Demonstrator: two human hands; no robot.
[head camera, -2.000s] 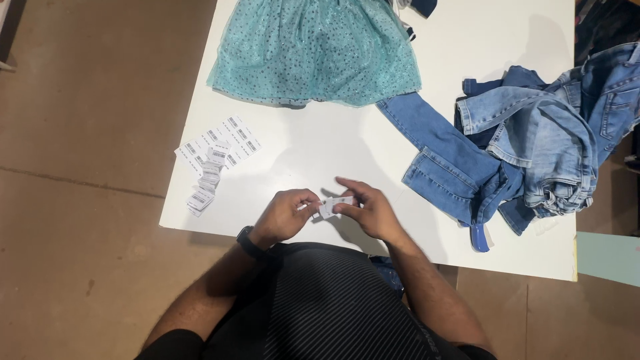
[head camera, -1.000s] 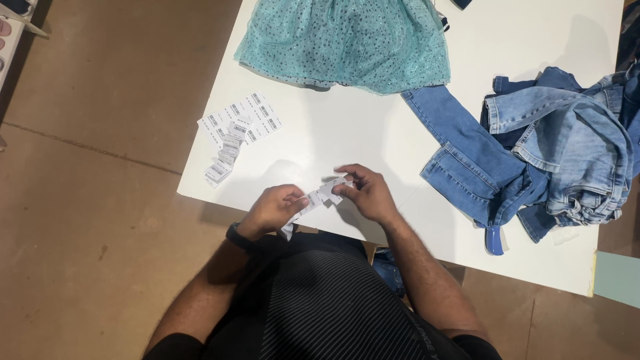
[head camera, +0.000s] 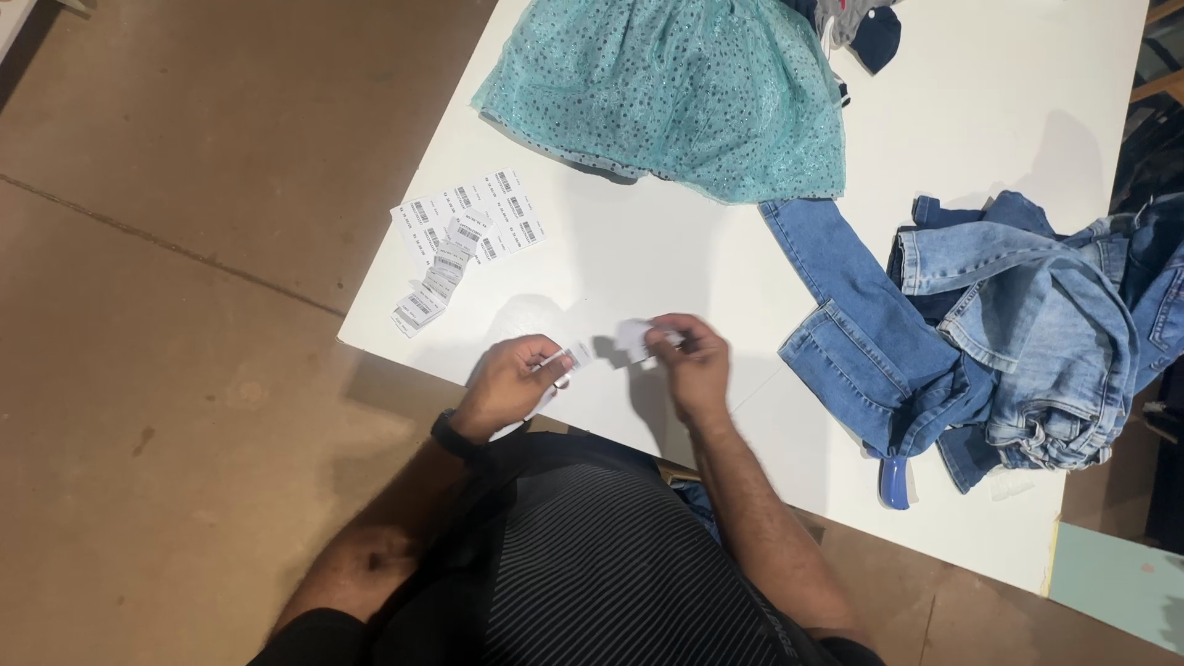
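Over the near edge of the white table, my left hand (head camera: 511, 384) pinches a strip of printed paper labels (head camera: 575, 358) between thumb and fingers; part of the strip shows below the hand. A short gap to the right, my right hand (head camera: 692, 361) grips a small white paper piece (head camera: 635, 339), blurred. Left of the hands, sheets of barcode labels (head camera: 504, 217) lie flat, with a crumpled label strip (head camera: 446, 264) partly over them. Beyond the hands rests a teal tulle skirt (head camera: 666, 97) with dark dots.
Blue jeans (head camera: 851, 342) and lighter denim garments (head camera: 1064, 333) are heaped on the right of the white table (head camera: 647, 231). A blue plastic piece (head camera: 894, 483) pokes out below them. Dark and grey cloth items (head camera: 874, 39) lie at the top. A pale green surface (head camera: 1110, 578) adjoins the right corner.
My hands have come apart: both were together at the paper labels, and now a gap parts the pieces they hold. The right hand has moved away to the right.
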